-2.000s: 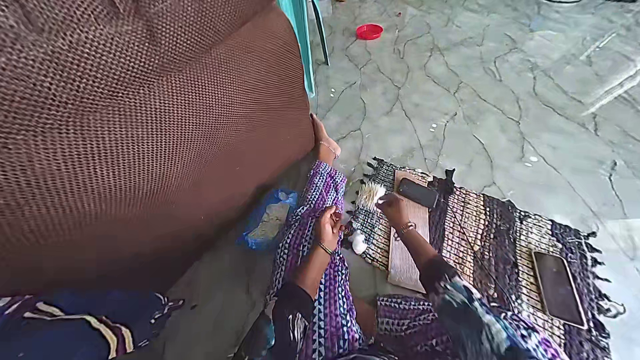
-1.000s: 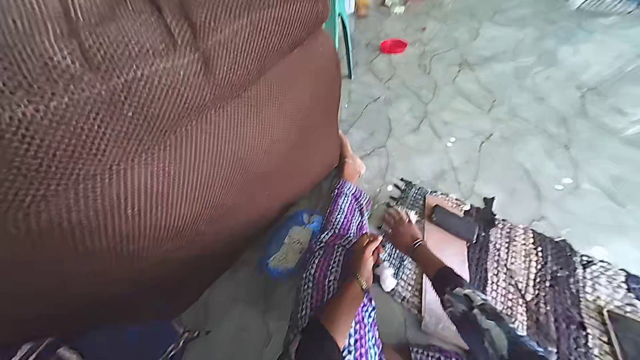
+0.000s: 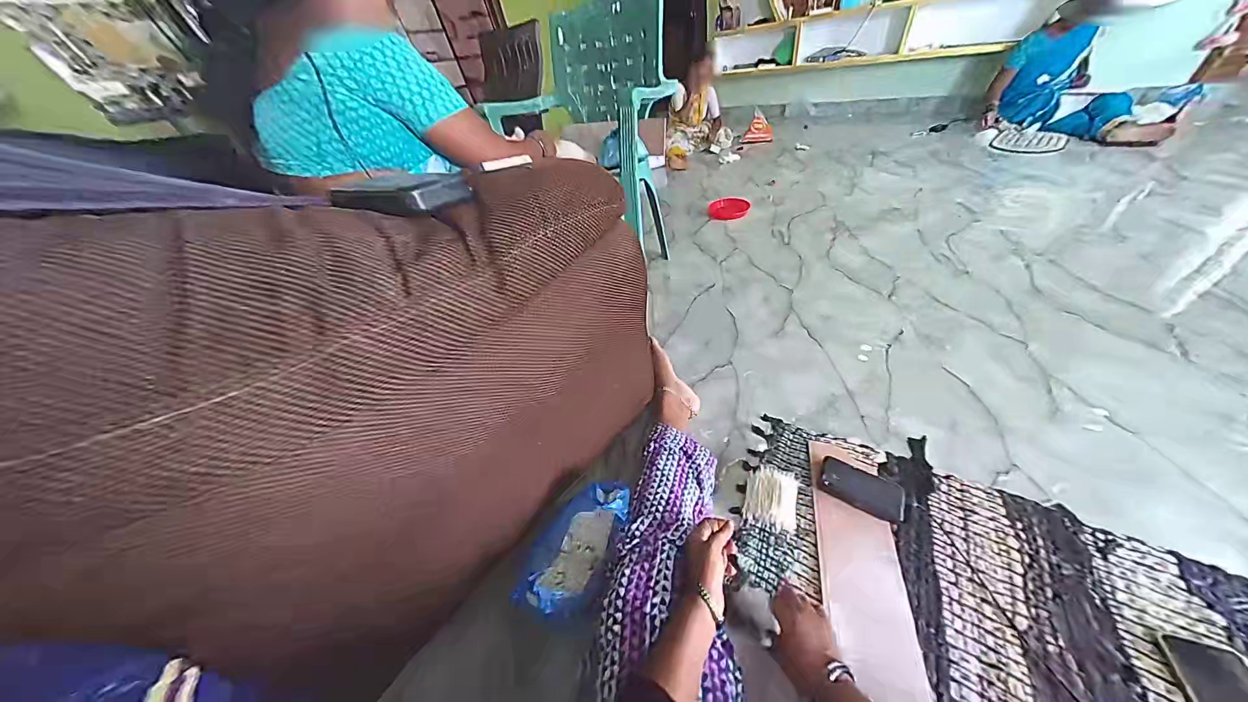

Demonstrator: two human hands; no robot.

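Note:
My left hand [image 3: 712,561] is over my patterned trouser leg, its fingers curled; whether something small is in them I cannot tell. My right hand [image 3: 801,629] is lower right of it, its fingers at a tuft of white cotton [image 3: 755,610] by the mat's edge; a grip on it is not clear. A bundle of thin white cotton wicks [image 3: 770,499] lies on the woven rag mat [image 3: 1004,575], above both hands. Beside it is a long flat board [image 3: 863,585] with a dark phone [image 3: 864,489] across its upper end. A blue plastic bag [image 3: 570,551] holding pale material lies left of my leg.
A brown covered sofa [image 3: 322,419] fills the left. Another phone [image 3: 1207,668] lies at the mat's lower right. Farther off are a red dish [image 3: 728,209], a green plastic chair [image 3: 639,127], a person in turquoise behind the sofa, and other people seated on the floor.
My right hand has moved from the wick bundle down to the cotton tuft. My left hand stays over the leg. The view has tilted up, bringing the far room into sight.

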